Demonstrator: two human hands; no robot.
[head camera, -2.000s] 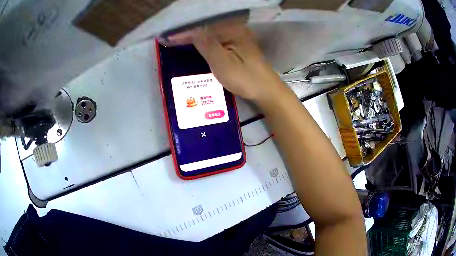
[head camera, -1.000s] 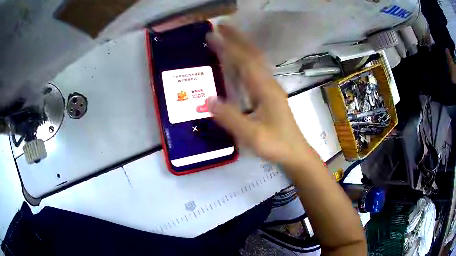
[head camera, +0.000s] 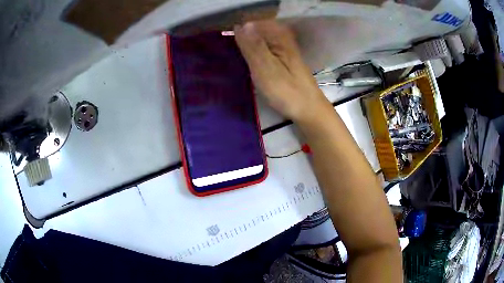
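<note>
The smartphone (head camera: 220, 110) in its red case lies face up across the machine bed and the white table. Its screen is dark purple with a white bar at the near end. My right hand (head camera: 271, 61) is at the phone's far right corner, fingertips at the top of the screen, slightly blurred. It holds nothing that I can see. A dark navy garment panel (head camera: 110, 260) lies at the table's front edge. My left hand is not in view.
The off-white sewing machine arm (head camera: 342, 33) spans the top. The needle plate (head camera: 58, 124) is at the left. A yellow parts box (head camera: 389, 149) full of small metal parts stands right, with a slim silver tool (head camera: 359, 82) beside it. A green basket (head camera: 425, 257) is lower right.
The white pop-up on the phone screen has gone and the screen is dark purple. My right hand has moved from the middle of the screen up to its far right corner.
</note>
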